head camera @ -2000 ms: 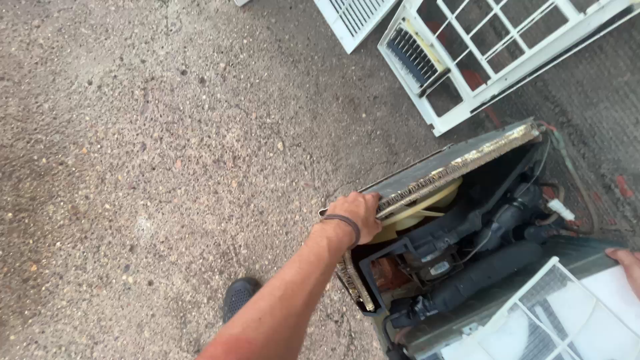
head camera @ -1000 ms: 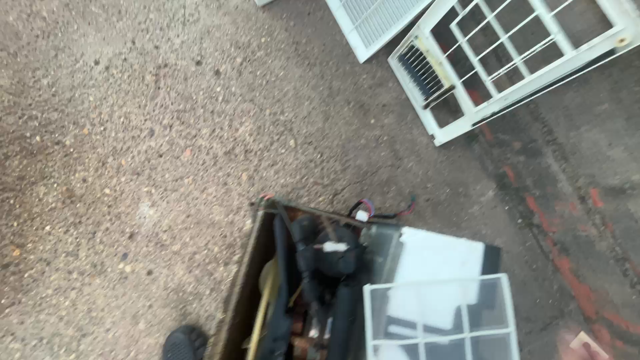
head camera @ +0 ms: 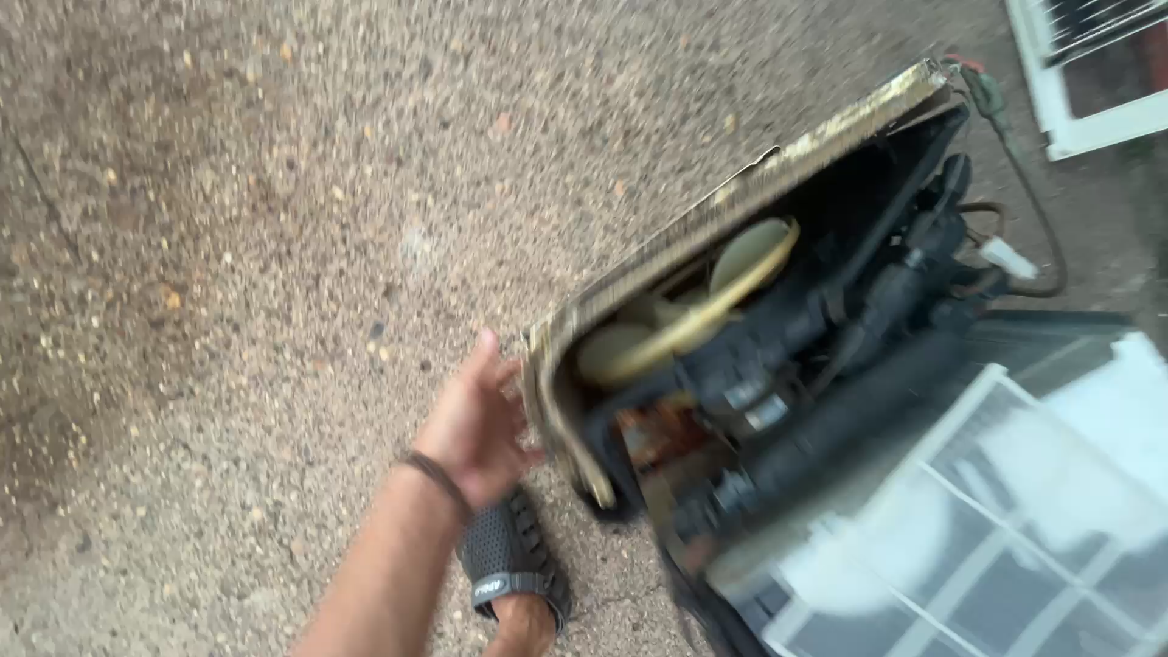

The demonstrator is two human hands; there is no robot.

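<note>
A metal-cased appliance unit (head camera: 730, 196), with a finned coil along its edge, stands at the right of the head view. Inside it are a yellowish fan wheel (head camera: 684, 338) and a thick black insulated pipe (head camera: 821, 438). My left hand (head camera: 479, 420) is just left of the unit's near corner, fingers spread and blurred; whether its fingertips touch the casing I cannot tell. A white-framed mesh filter (head camera: 990, 520) and white sheet pieces lie on the unit's lower right part. My right hand is out of view.
Rough pebbled concrete (head camera: 274, 228) spreads to the left. A white plastic frame with a grille (head camera: 1086, 128) lies at the upper right. A foot in a grey shoe (head camera: 516, 547) is just below my left hand. A wire with a white connector (head camera: 1008, 258) hangs from the unit's right end.
My left hand, on the unit's top edge two seconds ago, is now at its near corner. The right hand, at the right edge earlier, has gone from view. The unit's angle in view has changed.
</note>
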